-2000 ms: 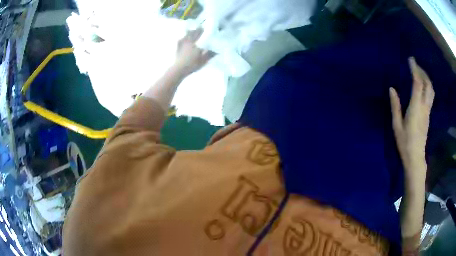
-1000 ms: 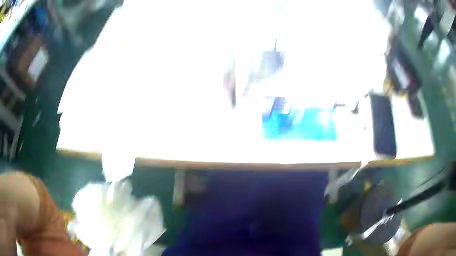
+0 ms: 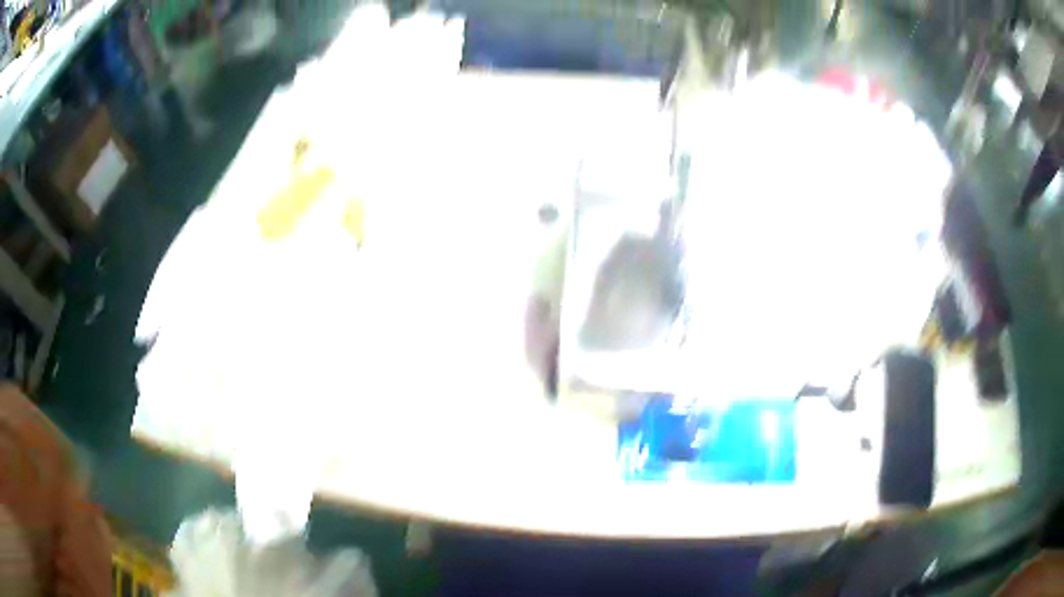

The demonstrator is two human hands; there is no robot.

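Note:
White cloth (image 3: pixel 268 566) hangs over the table's front edge at the lower left, and its lower part is cut off by the picture's edge. A heap of white cut pieces (image 3: pixel 187 362) lies at the left of the table, washed out by glare; a tan strip (image 3: pixel 298 204) shows on it. The white machine body (image 3: pixel 805 233) glares at centre right, with a blurred grey part (image 3: pixel 630 292) at its left. A bright blue tray or cover (image 3: pixel 712 441) lies below it. Neither of my hands is in view; only orange-brown sleeves show at both lower corners.
A black flat slab (image 3: pixel 907 429), perhaps a phone, lies right of the blue tray. The table's wooden front edge (image 3: pixel 560 534) curves across below. A brown box (image 3: pixel 88 169) stands at far left. Yellow bars (image 3: pixel 140 574) show at lower left. Dark items lie at the table's right edge.
My view has swung from my lap and the white pieces at my left to the table. Since the last earlier frame it has tilted up, so the table sits lower and its far side shows.

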